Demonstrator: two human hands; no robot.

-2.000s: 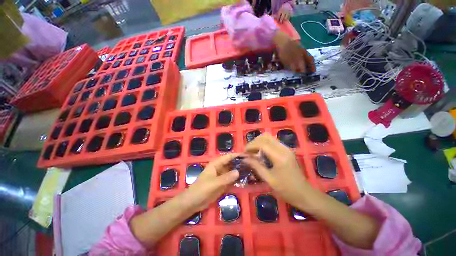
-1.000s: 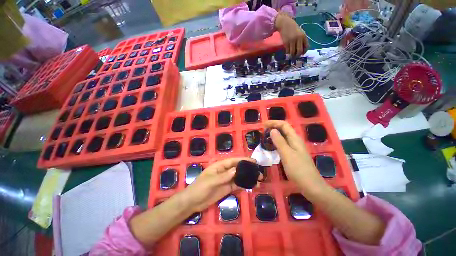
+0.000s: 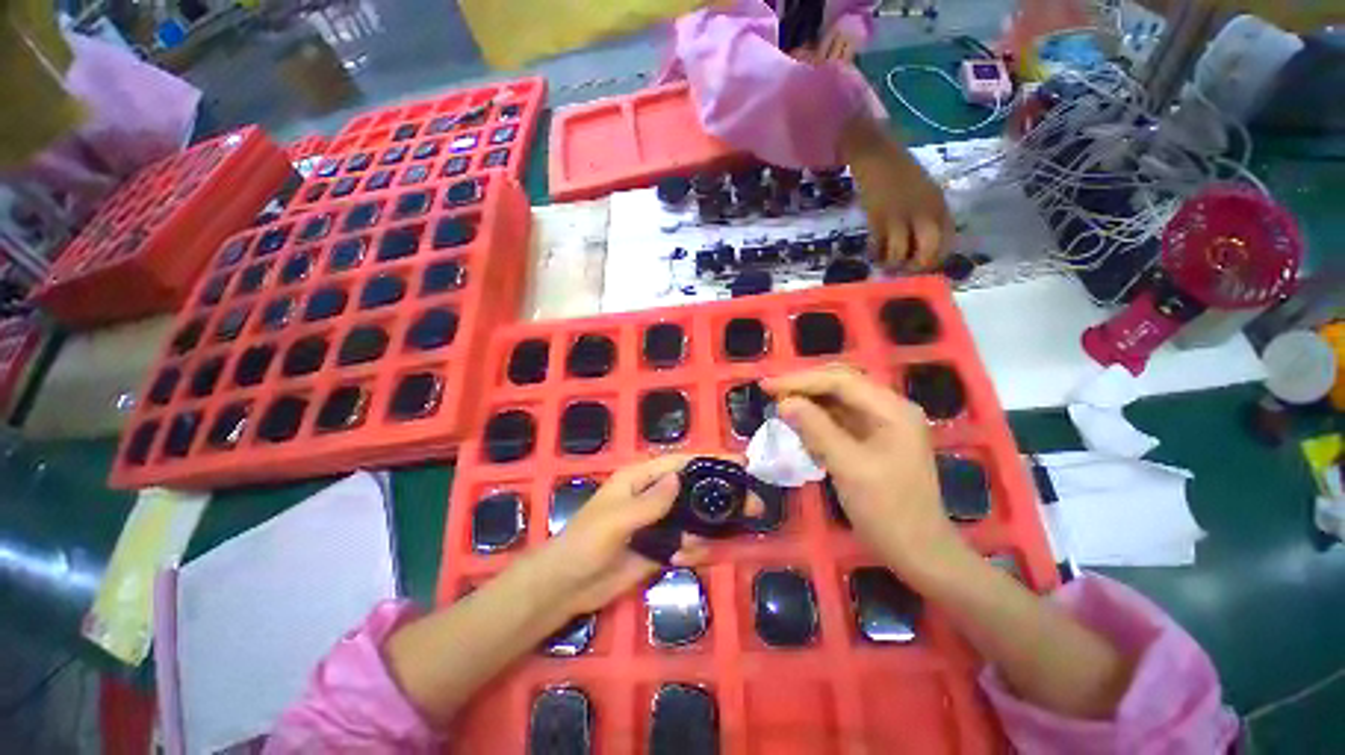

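My left hand [image 3: 627,524] holds a black watch-like unit [image 3: 714,496] above the middle of the red tray, its underside with a shiny round centre facing up. A dark piece also shows under my left fingers. My right hand [image 3: 870,450] is just to the right, pinching a crumpled white cloth [image 3: 782,451]; the cloth is close to the unit. The red compartment tray [image 3: 745,693] lies flat below both hands with black glossy units in most visible pockets. My hands and forearms hide some pockets.
Stacked red trays of units [image 3: 317,317] stand at left. A notebook [image 3: 280,620] lies low left. Beyond the tray, another person's hand [image 3: 907,214] is over dark units on white sheets. A red-pink fan [image 3: 1224,251], tangled cables [image 3: 1092,177] and paper scraps [image 3: 1121,509] are at right.
The unit in my left hand now shows its ringed underside instead of its plain dark face. My right hand has moved slightly right and down with the cloth. The other person's hand has moved nearer.
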